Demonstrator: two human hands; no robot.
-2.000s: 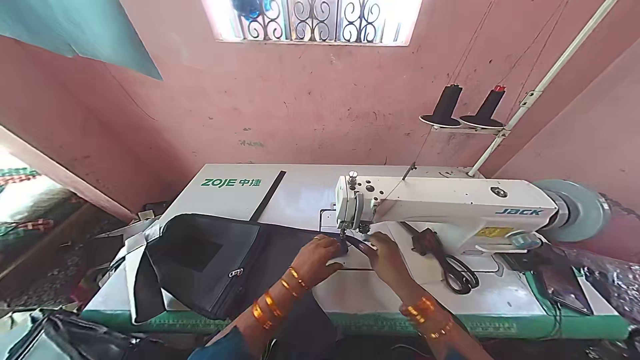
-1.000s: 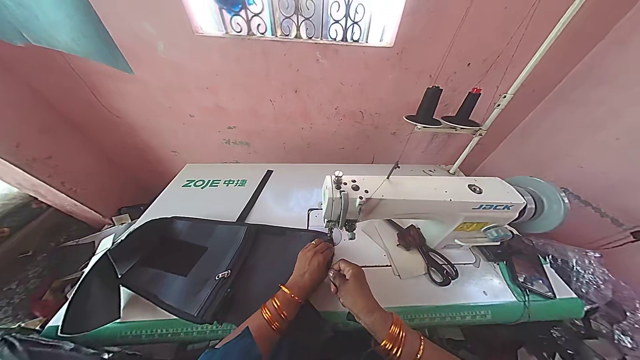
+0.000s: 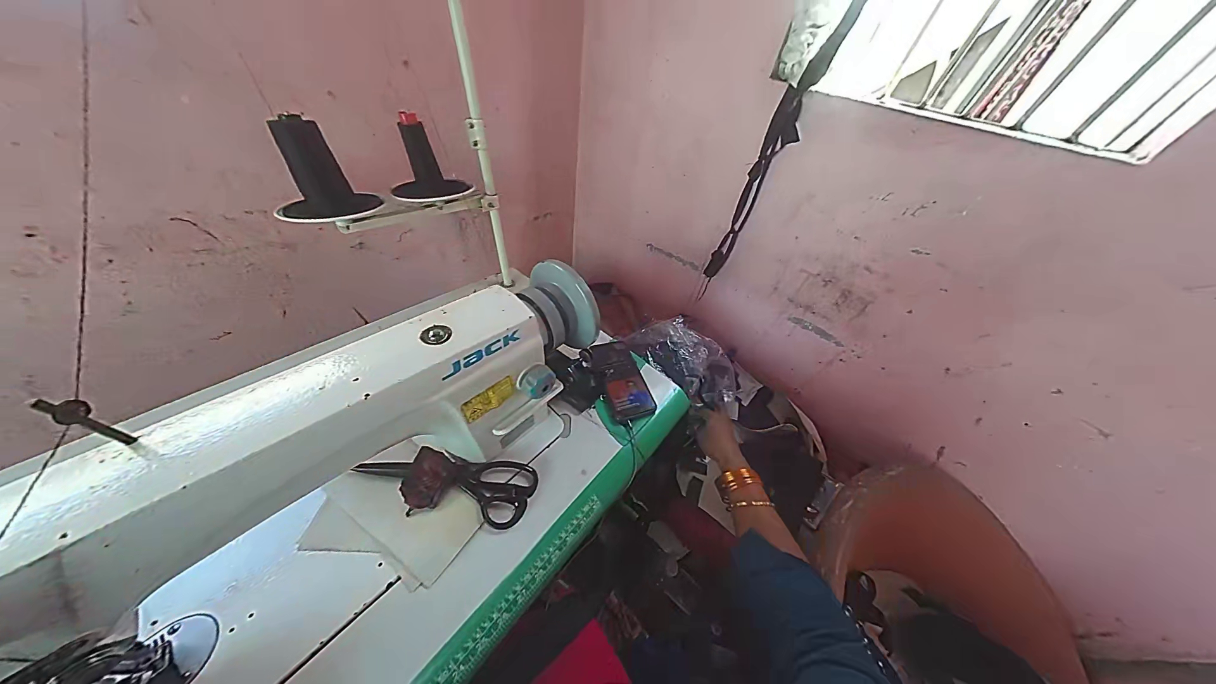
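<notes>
My right hand (image 3: 719, 437) reaches past the table's right end, into a heap of dark cloth and clear plastic wrap (image 3: 689, 361); its fingers are largely hidden there, and whether they hold anything cannot be told. My left hand is out of view. The white Jack sewing machine (image 3: 285, 408) lies across the left side. Black-handled scissors (image 3: 499, 489), with a dark scrap of cloth (image 3: 429, 478) over their blades, rest on pale sheets (image 3: 442, 546) on the table. At the lower left corner a bit of black material (image 3: 95, 660) shows near the needle plate.
The handwheel (image 3: 565, 304) stands at the machine's right end, with a phone-like device (image 3: 627, 389) and cables beside it. Two black thread cones (image 3: 318, 166) sit on the stand behind. An orange rounded container (image 3: 959, 560) is right of my forearm. Scraps pile below the table's green edge (image 3: 518, 589).
The view has swung far to the right. My right hand has left the black fabric at the needle and moved right to the heap beyond the table's end. My left hand has gone out of view.
</notes>
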